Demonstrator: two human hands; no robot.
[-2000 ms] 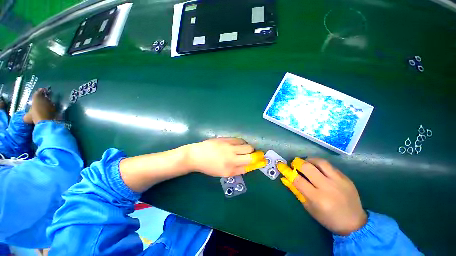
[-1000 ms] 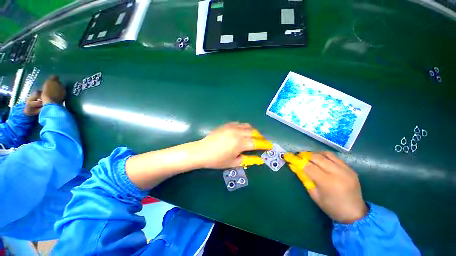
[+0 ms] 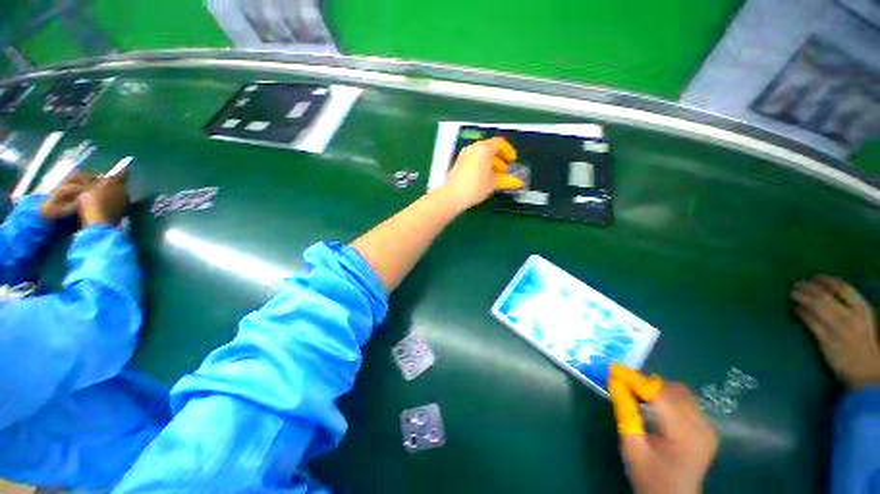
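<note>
My left hand (image 3: 482, 172), with orange finger cots, reaches over the black panel (image 3: 560, 154). Its fingertips are at a small grey piece (image 3: 520, 174), perhaps a camera plate; blur hides whether it is gripped. My right hand (image 3: 666, 425), also with orange cots, is at the near right corner of the white tray (image 3: 521, 310) of blue bits (image 3: 569, 323). Its fingertips are close together; whether they hold anything cannot be told. Two grey camera plates with ringed holes lie apart on the bench, one higher (image 3: 413, 355) and one lower (image 3: 423, 427).
Pale loose rings (image 3: 728, 391) lie right of my right hand. Another person's hand (image 3: 838, 323) rests at the right edge. A neighbour's hands (image 3: 96, 198) are at left, near a row of plates (image 3: 185, 201). Another black panel (image 3: 270, 113) and a small ringed piece (image 3: 405, 178) lie farther back.
The view has shifted. My left hand has left the plate and moved forward to the black panel. My right hand has moved to the tray's corner. Another person's hand has appeared at right.
</note>
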